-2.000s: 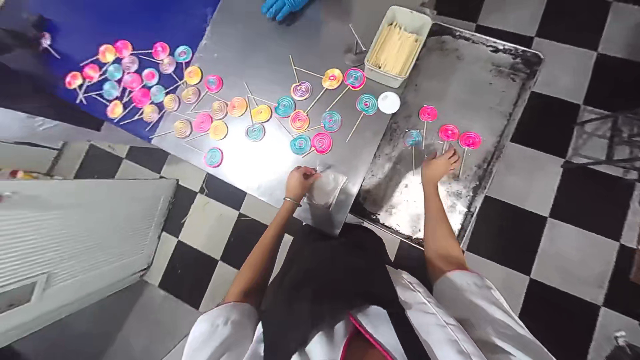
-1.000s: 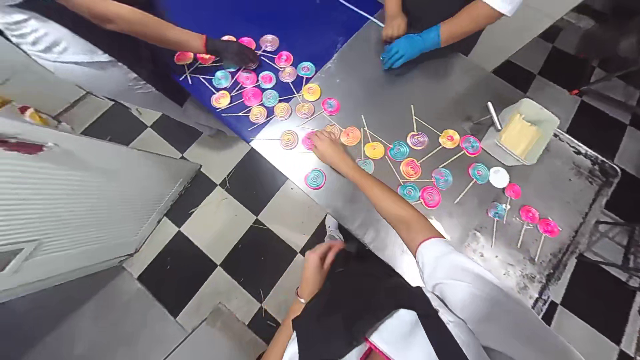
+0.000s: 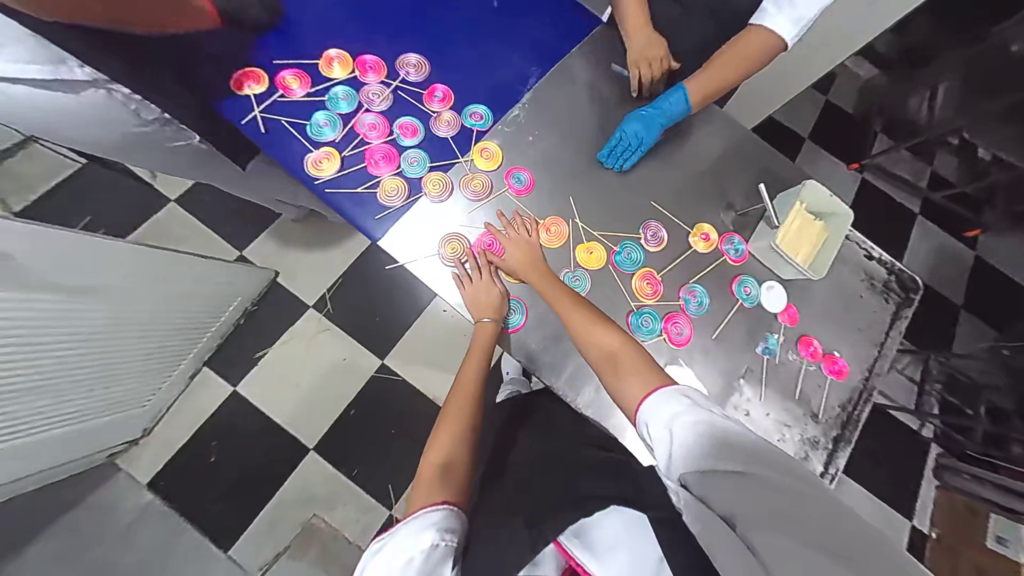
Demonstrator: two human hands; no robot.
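Both my hands are over the spiral lollipops at the near left of the steel table. My left hand (image 3: 483, 290) has its fingertips at a pink lollipop (image 3: 489, 244), just right of a tan one (image 3: 454, 249). My right hand (image 3: 520, 248) rests over the same group, fingers spread, partly covering more lollipops; whether either hand grips one is hidden. An orange lollipop (image 3: 554, 231) lies just right of my right hand, and a teal and pink one (image 3: 514, 314) beside my left wrist. Many others lie on the blue surface (image 3: 528, 32) and the steel table (image 3: 576, 152).
A tub (image 3: 836, 232) of sticks stands on the right, near a metal tray (image 3: 896, 280) with several wrapped-looking lollipops (image 3: 809, 349). Across the table are a co-worker's bare hand (image 3: 650, 62) and blue-gloved hand (image 3: 640, 136). Another person's dark-gloved hand (image 3: 248, 12) is at the top left.
My right hand has moved from the tray on the right to the lollipops at the left. My left hand has come up beside it. The dark-gloved hand has drawn back from the lollipops.
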